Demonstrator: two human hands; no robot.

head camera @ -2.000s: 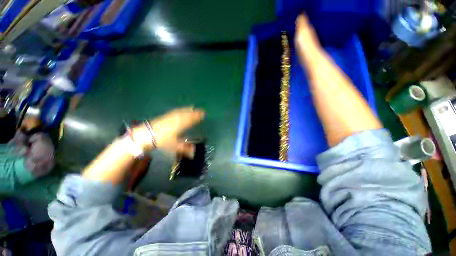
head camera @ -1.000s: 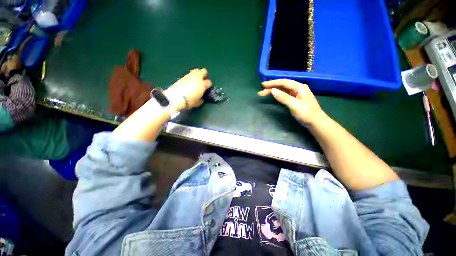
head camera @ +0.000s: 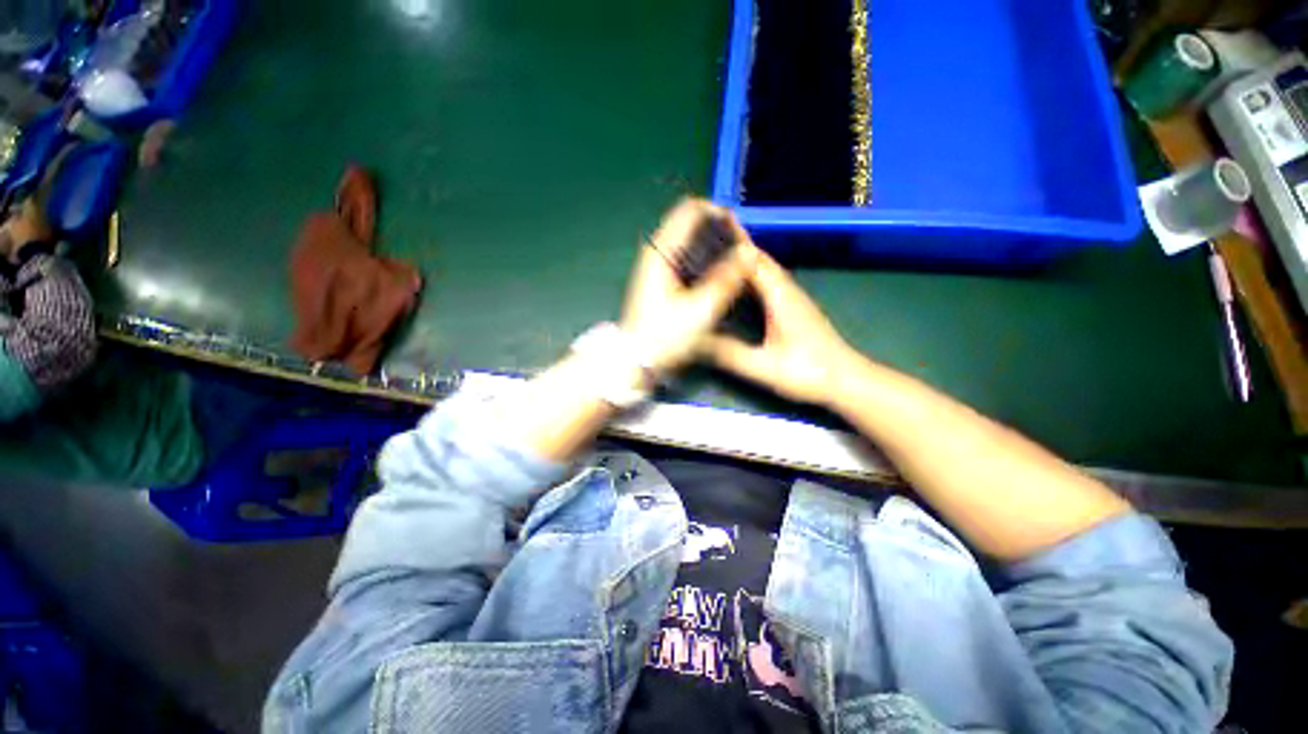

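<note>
My left hand and my right hand meet just in front of the blue tray's near left corner. A dark bundle of leads shows between them, held by my left hand with my right fingers against it; the hands are slightly blurred and cover part of it. The blue tray stands beyond. Along its left side lies a packed row of black leads with a gold edge facing right.
A crumpled red-brown cloth lies on the green bench at left. A pale metal edge runs along the front. A white roll, a green roll, a pen and a pale device are at right. Another person's sleeve shows far left.
My left hand has moved right and slightly up in view with the bundle, away from the cloth. My right hand has moved left to meet it. The tray shows slightly further left.
</note>
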